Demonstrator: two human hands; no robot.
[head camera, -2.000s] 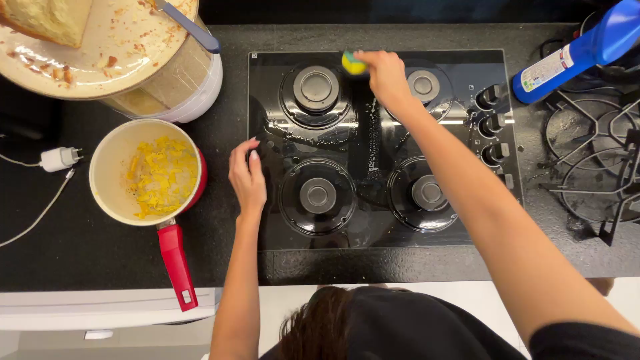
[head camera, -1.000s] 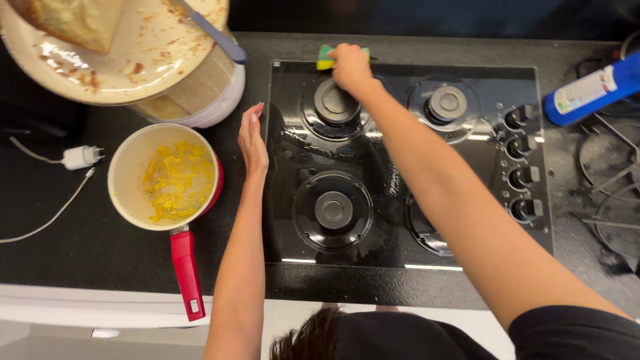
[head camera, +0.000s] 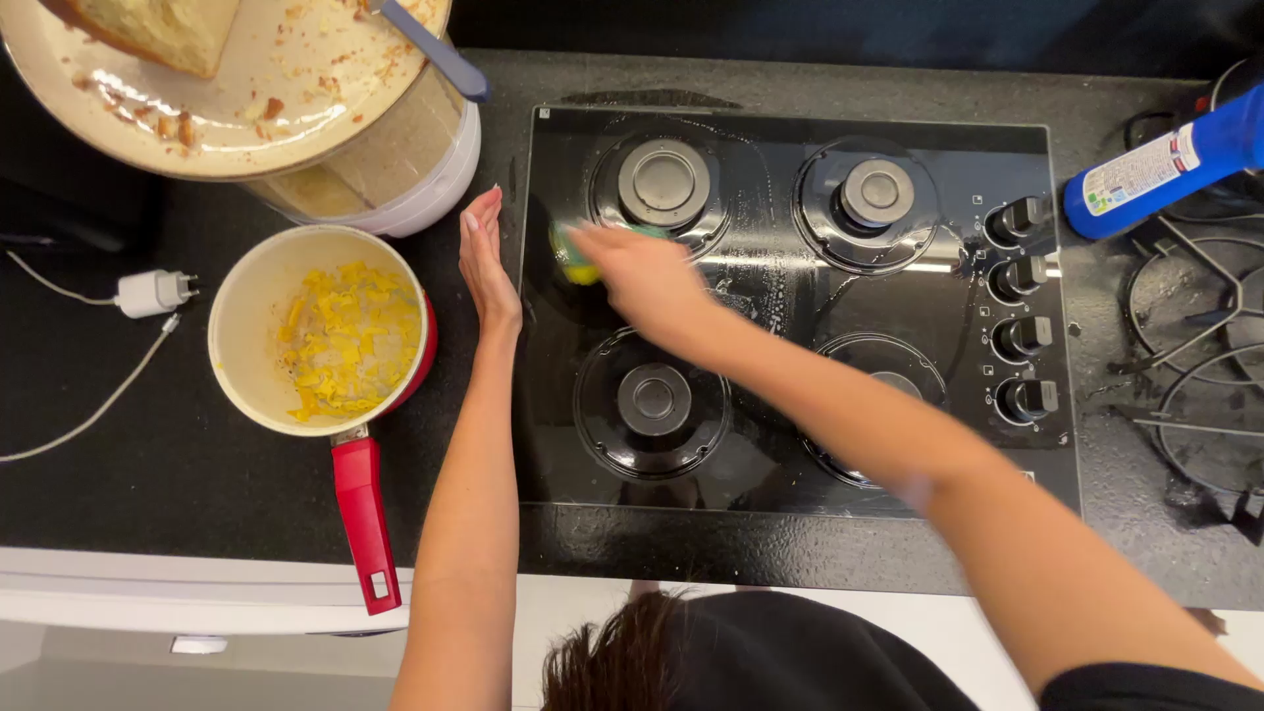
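My right hand (head camera: 647, 281) is closed around a green and yellow sponge (head camera: 578, 259) and presses it on the black glass cooktop (head camera: 760, 474), left of and just below the upper left burner (head camera: 664, 184). The hand is blurred and hides part of the sponge. Wet streaks and droplets mark the glass between the burners. My left hand (head camera: 486, 259) rests on its edge along the cooktop's left side, fingers together and extended, holding nothing. My right forearm partly covers the lower right burner (head camera: 896, 385). A column of black knobs (head camera: 1022, 278) runs along the cooktop's right.
A white saucepan (head camera: 225, 326) with a red handle and yellow scraps stands left. Above it, a plate (head camera: 237, 158) with bread and a blue-handled utensil sits over a container (head camera: 425, 188). A charger (head camera: 153, 293) lies far left; a blue bottle (head camera: 1145, 173) and pan grates (head camera: 1200, 360) lie right.
My right hand has moved with the sponge from the cooktop's top edge down and to the left, to below the upper left burner. My left hand stays by the left side.
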